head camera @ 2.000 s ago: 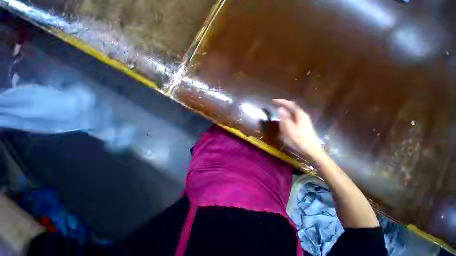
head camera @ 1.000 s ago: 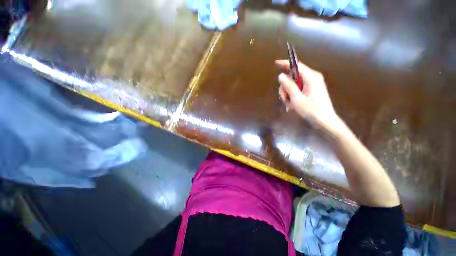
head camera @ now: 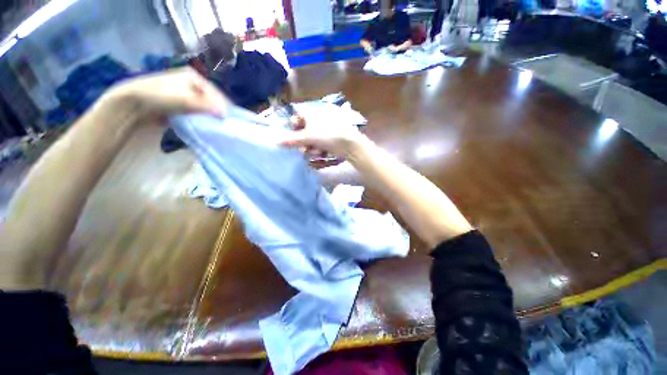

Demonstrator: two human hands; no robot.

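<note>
A light-blue shirt (head camera: 281, 194) hangs from both hands above the brown table (head camera: 497, 168). Its lower end drapes down to the table's near edge. My left hand (head camera: 172, 94) is raised at the upper left, blurred, and grips the shirt's upper edge. My right hand (head camera: 322, 143) is near the middle of the view and holds the shirt's other upper side. Whether the thread snips are in my right hand cannot be told.
A person in dark clothes (head camera: 245, 73) is across the table with light-blue cloth in front. Another person (head camera: 387, 31) sits farther back with a blue shirt (head camera: 413, 60). A bin of blue shirts (head camera: 592, 340) stands below the near edge at right.
The view has tilted up from the lap to the table and room. The light-blue shirt has come from the left to over the table, and both hands now hold it.
</note>
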